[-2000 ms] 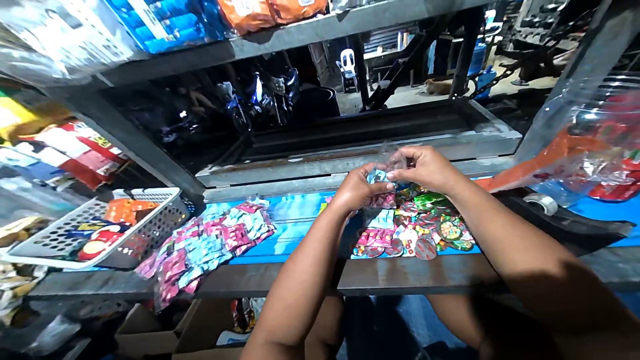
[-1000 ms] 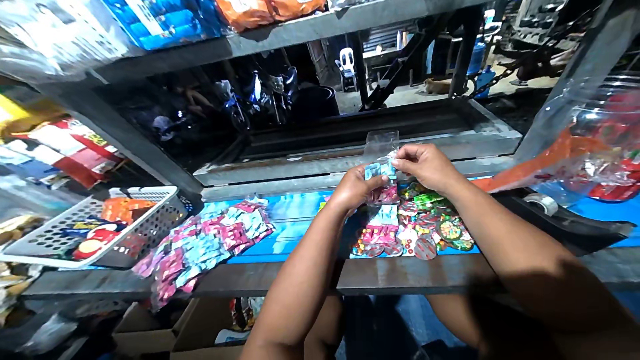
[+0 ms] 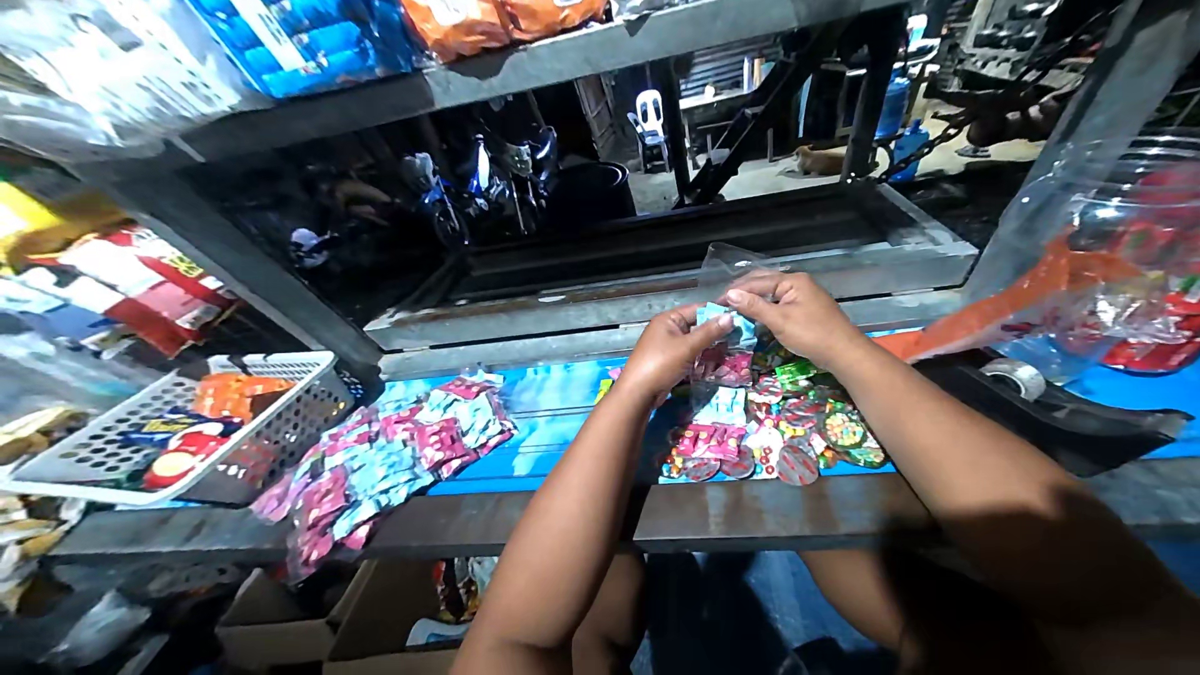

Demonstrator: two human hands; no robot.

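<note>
My left hand pinches a small clear plastic bag from the left, its thumb over light-blue wrapped sweets showing at the bag's middle. At the bag's upper part, my right hand holds the plastic between thumb and fingers. Pink sweets show lower down, beneath my hands. Below lie pink and blue packets and round, colourful sweets on the blue surface. To the left, a spread pile of pink and light-blue wrapped sweets reaches over the front ledge.
A white perforated basket with coloured packets stands far left. On the right are a tape roll, a black curved object and a clear plastic jar. A shelf beam crosses above; cardboard boxes sit below the ledge.
The bag stood upright and flatter above my hands one second ago; now my right fingers cover more of its upper part. My left hand has kept its hold.
</note>
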